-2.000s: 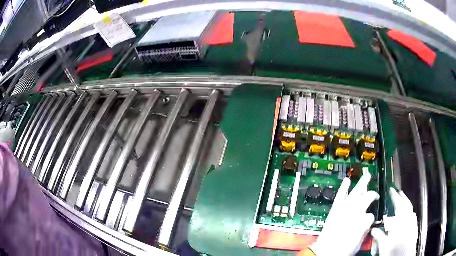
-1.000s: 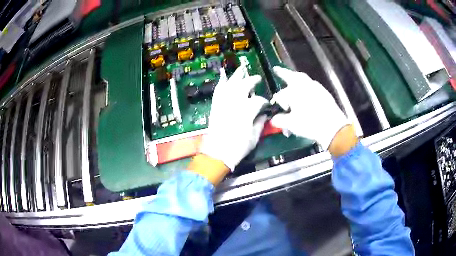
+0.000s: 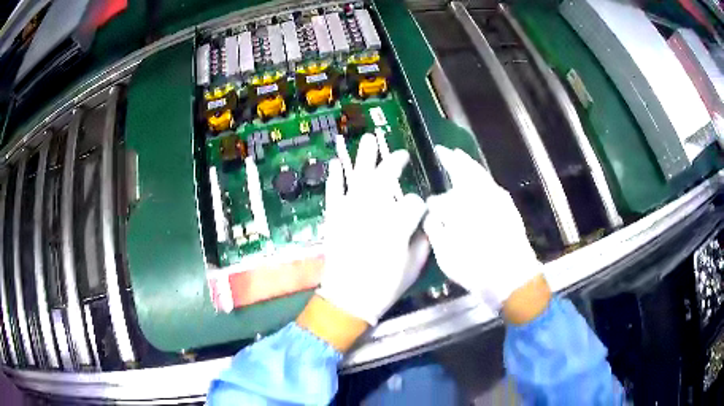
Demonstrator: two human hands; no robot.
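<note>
An open power unit with a bright green circuit board (image 3: 298,214) lies on a dark green pallet (image 3: 165,238), with a red-orange foam pad (image 3: 278,281) showing at its near edge. Yellow-and-black transformers (image 3: 319,86) stand in a row below pale upright bars (image 3: 274,45). My left hand (image 3: 371,230), in a white glove, lies over the board's near right part, fingers spread. My right hand (image 3: 478,226), gloved, is at the unit's right edge, its thumb side touching my left hand. Whether either hand holds something small is hidden.
Steel rollers (image 3: 70,238) run at the left, and more rollers (image 3: 528,127) lie right of the pallet. A silver-white metal housing (image 3: 647,75) sits on another green pallet at the right. A parts bin with small silver pieces (image 3: 712,277) is at the far right edge.
The view has shifted, so the unit sits slightly lower and further left. My hands remain at its near right corner. My right hand's fingers point more upward along the edge.
</note>
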